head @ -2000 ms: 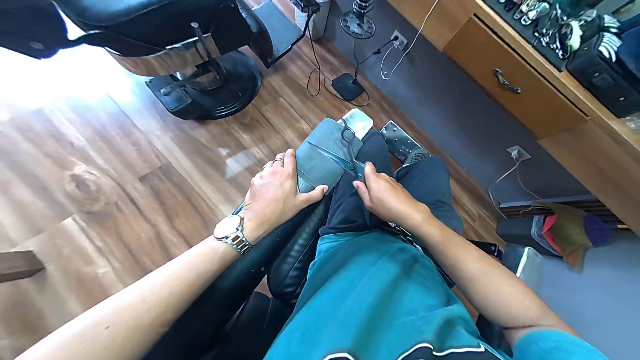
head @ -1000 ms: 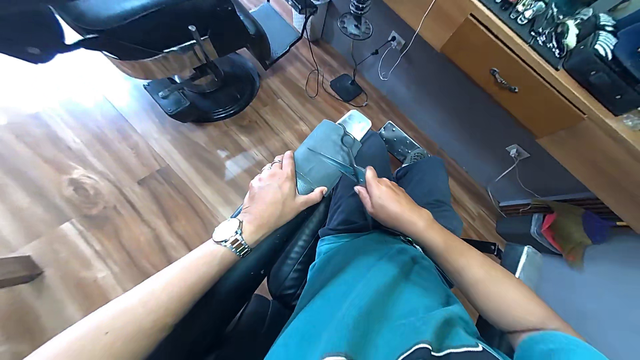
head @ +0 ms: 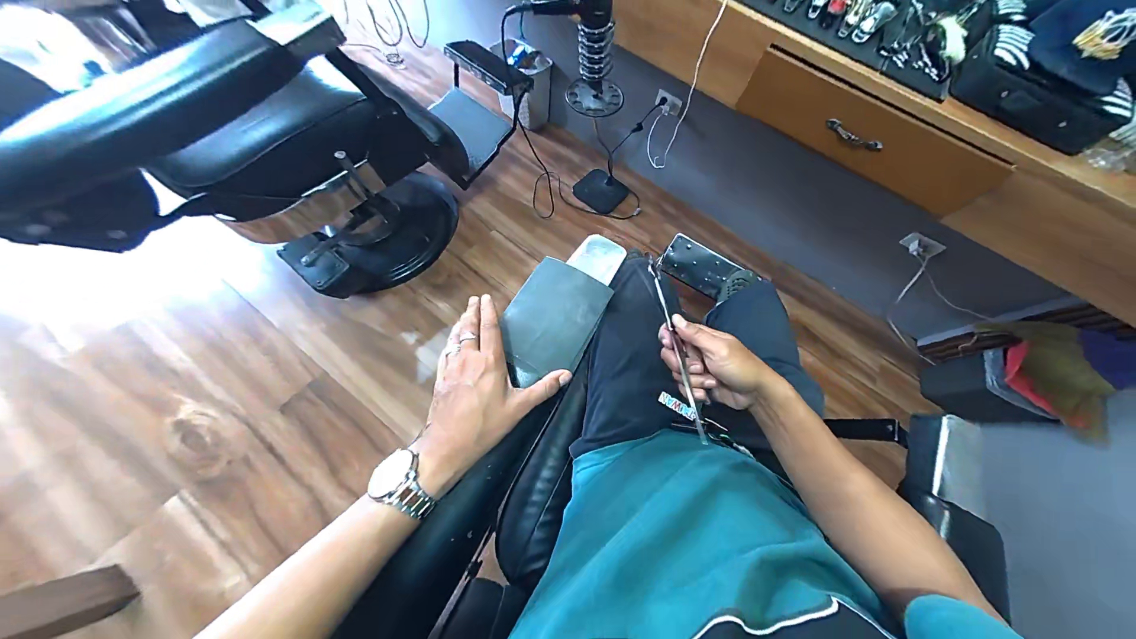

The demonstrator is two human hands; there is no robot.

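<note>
My left hand, with rings and a wristwatch, rests against the near left edge of a grey-green rectangular sheet, its thumb over the lower corner. The sheet looks like sandpaper and lies on a pale flat block beside my thigh, most of the block being covered. My right hand holds a pair of slim metal scissors above my lap, seen nearly edge-on. Their handles point away from me and the tip points toward my shirt. Whether the blades are apart cannot be told.
A black barber chair stands at upper left. A wooden counter with a drawer runs along the right wall, holding tools and a black case. Cords and a black floor base lie ahead. A metal footrest is by my feet.
My right hand has moved right, away from the grey-green sheet, lifting the scissors off it. The scissors lay across the sheet before. My left hand stays at the sheet's edge.
</note>
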